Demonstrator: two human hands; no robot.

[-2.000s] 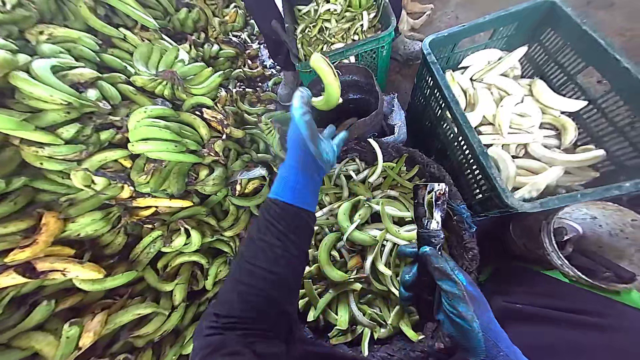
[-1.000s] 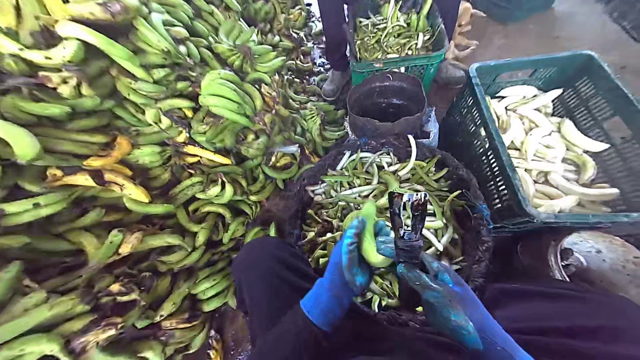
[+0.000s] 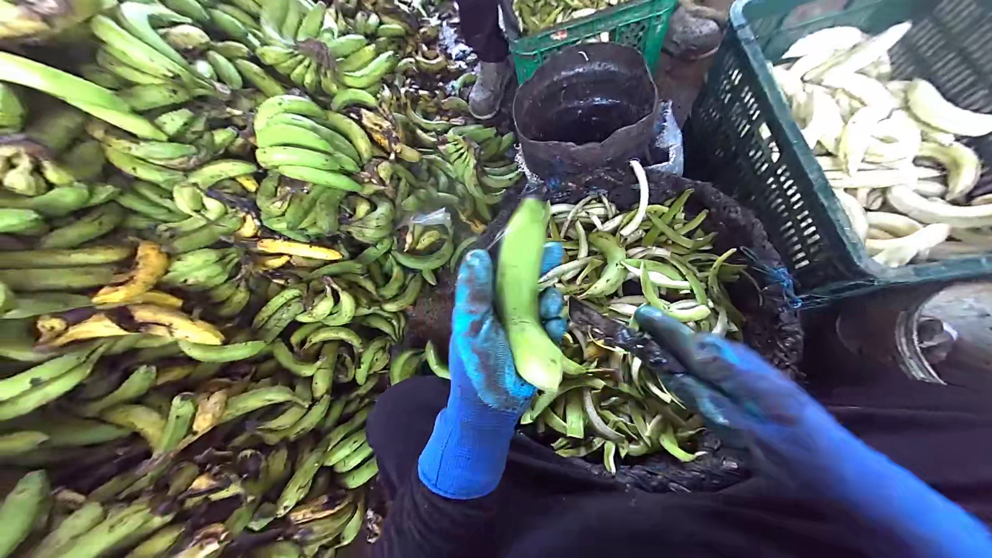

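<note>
My left hand (image 3: 492,333), in a stained blue glove, grips a green plantain (image 3: 527,291) held upright, its skin on. Just right of it, my right hand (image 3: 697,372), gloved too, is closed around the handle of a dark, dirty tool (image 3: 620,329); the tool's working end is blurred and points toward the plantain without clearly touching it. Beneath both hands a round dark container (image 3: 763,232) holds many green and whitish strips of peel (image 3: 670,291).
Heaped green plantains (image 3: 310,143) cover the left side. A dark open bucket (image 3: 585,139) stands beyond the container. At right, a green crate (image 3: 806,186) holds peeled plantains (image 3: 876,124), above a metal can (image 3: 953,333). A person's boot (image 3: 490,89) is beside another green crate (image 3: 624,35).
My left hand has come down from above the bucket with the plantain, which was beside the tool a second ago. The tool, upright before, now points left.
</note>
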